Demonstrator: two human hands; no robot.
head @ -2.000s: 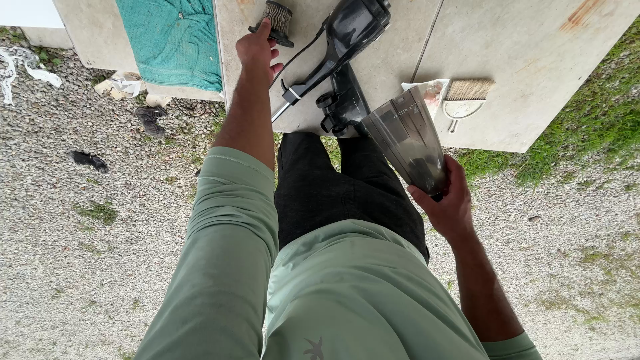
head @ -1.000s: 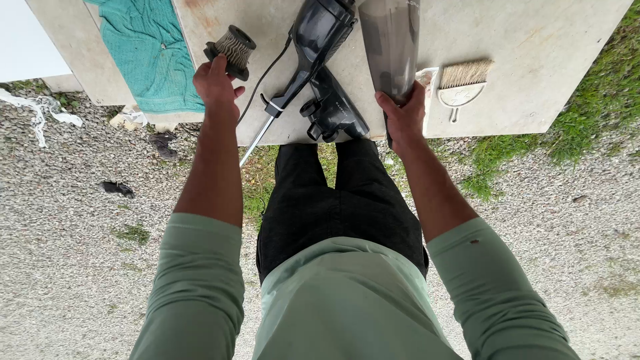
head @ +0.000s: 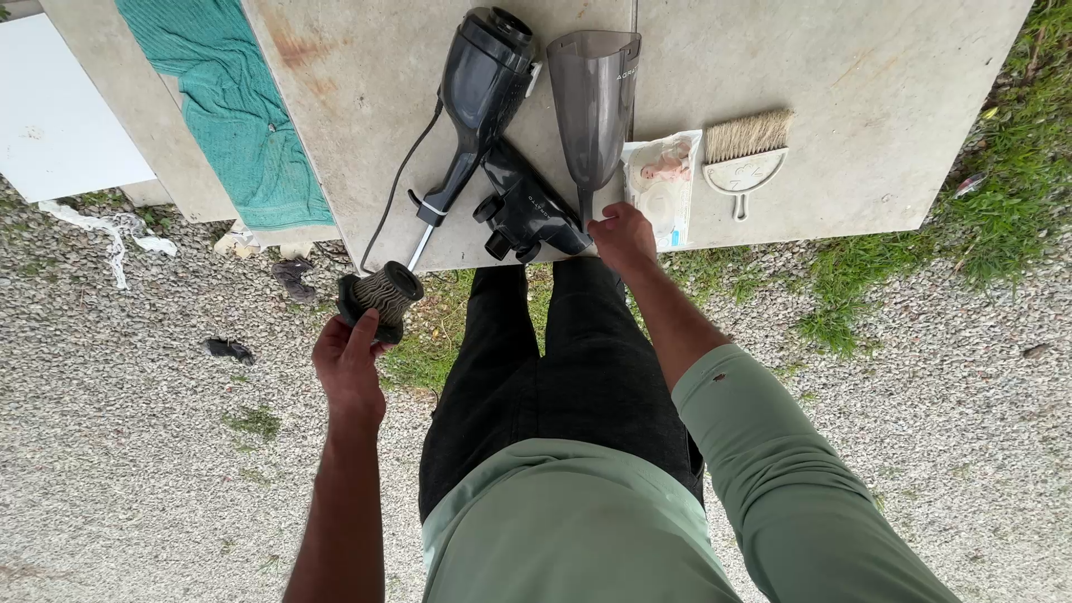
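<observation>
My left hand [head: 352, 360] grips the dark rim of a pleated vacuum filter [head: 383, 295], held over the gravel off the slab's near edge. A clear smoke-grey vacuum dust container [head: 590, 109] lies on the slab, its narrow end toward me. At that narrow end is my right hand [head: 621, 239], fingers bent; whether they grip it I cannot tell. Left of the container lies the black vacuum body [head: 486, 79] with its cord and a metal tube [head: 421, 247]. A black floor nozzle [head: 536, 201] rests between body and container.
A wipes packet [head: 662, 180] and a bristle brush [head: 744, 155] lie on the concrete slab [head: 871, 109] to the right. A teal towel [head: 239, 134] and a white panel [head: 63, 109] are at the left. Gravel and grass border the slab.
The dust container, earlier held up in my right hand, now lies on the slab, with my hand at its narrow end. My left hand has brought the filter back from above the slab toward me.
</observation>
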